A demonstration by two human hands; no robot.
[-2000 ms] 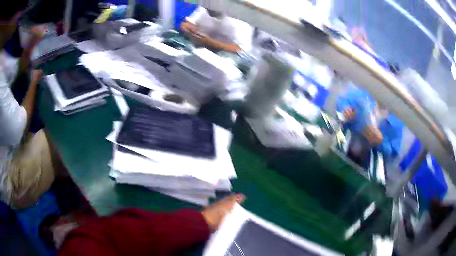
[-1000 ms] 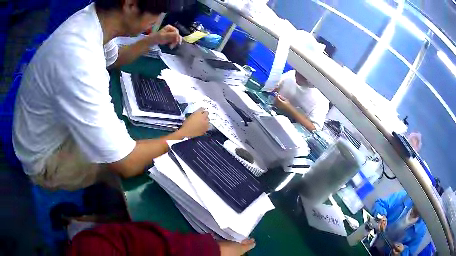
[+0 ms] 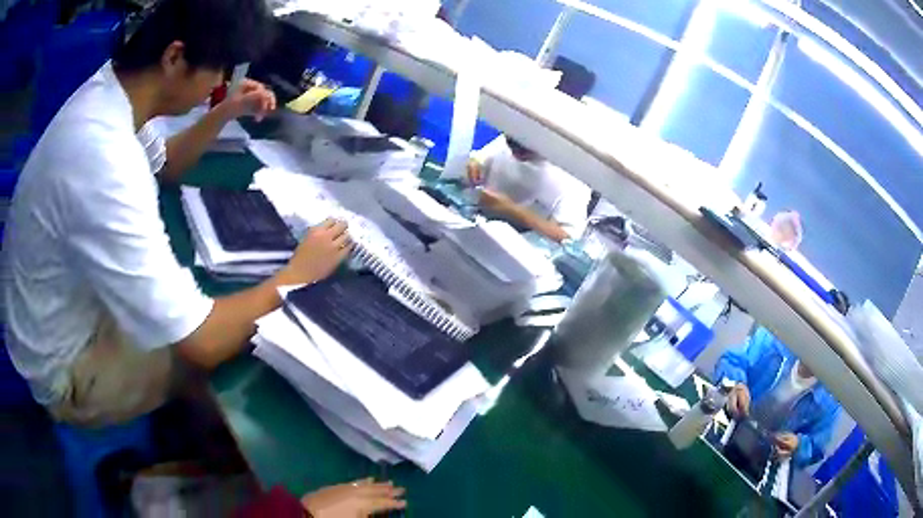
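Observation:
My left hand point(image 3: 356, 499) rests at the bottom edge, palm down with fingers apart and nothing seen in it, in front of a stack of tablets and white sheets point(image 3: 354, 430). A dark tablet with faint pale text lines point(image 3: 380, 329) lies on top of this stack. My right hand is not in view. A small pale corner of something point(image 3: 533, 513) shows at the bottom edge.
A person in white point(image 3: 96, 202) sits at left, one hand behind the stack. A smaller tablet stack point(image 3: 243, 220), spiral-bound pad point(image 3: 410, 295), wrapped roll point(image 3: 610, 312) and handwritten sign point(image 3: 619, 405) stand beyond. An overhead shelf point(image 3: 648, 192) crosses above. Two people work opposite.
The view has swung, so the bench items sit further left. My left hand now shows more fully, below the stack instead of at its near corner. The other worker's hand has moved behind the stack.

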